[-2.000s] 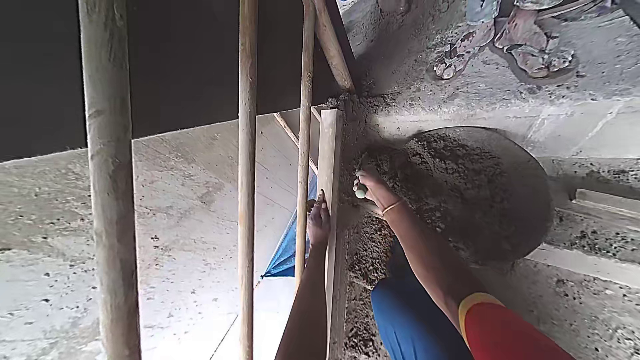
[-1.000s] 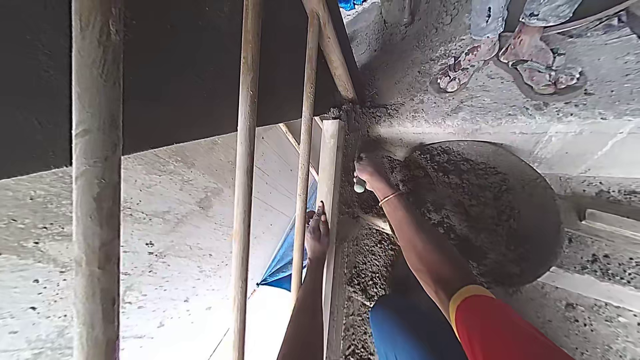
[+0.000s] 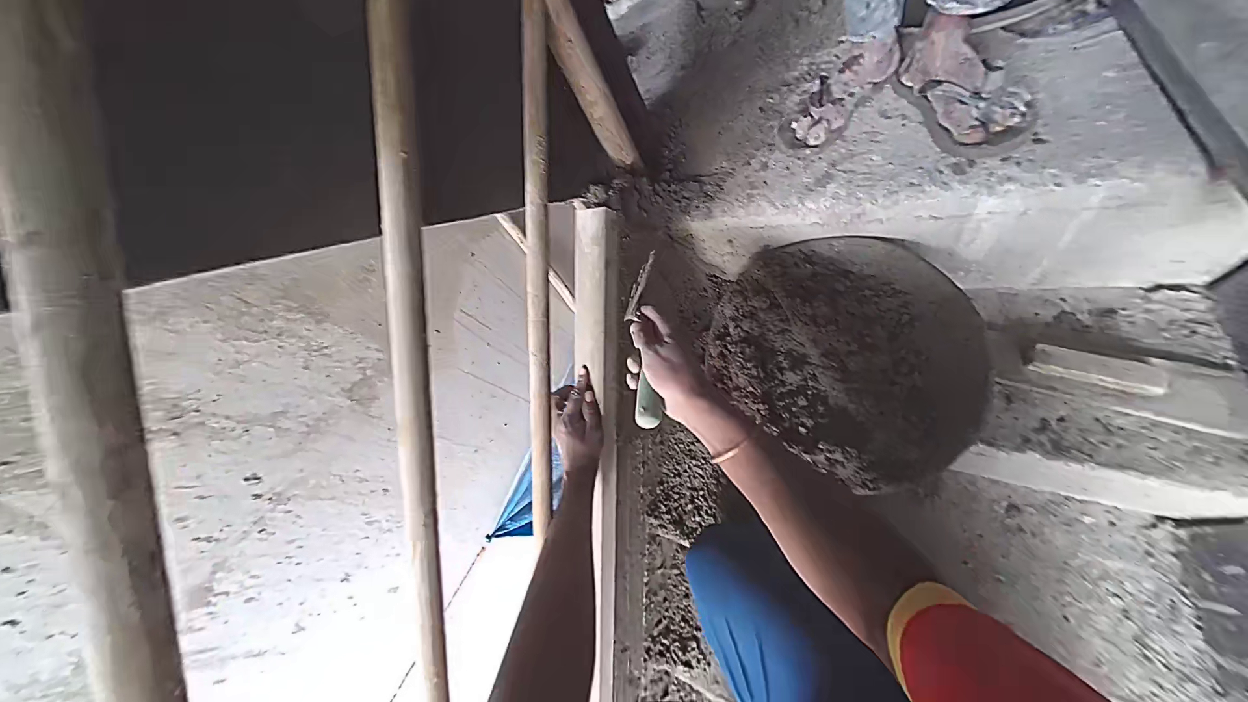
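Note:
My right hand is closed around the pale green handle of a trowel, whose narrow blade is seen nearly edge-on and points away from me. Beside it, my left hand rests against the left edge of a long straight wooden board; whether its fingers grip the board cannot be told. Dark wet mortar lies along the board's right side. A round pan heaped with mortar sits to the right of my right hand.
Wooden poles stand on the left, before a dark panel. A blue sheet hangs behind one pole. Another person's feet in sandals are on the concrete at the top right. Wood pieces lie right of the pan.
The trowel's blade now shows beyond my right hand, where it was hard to make out before. My left hand remains at the board.

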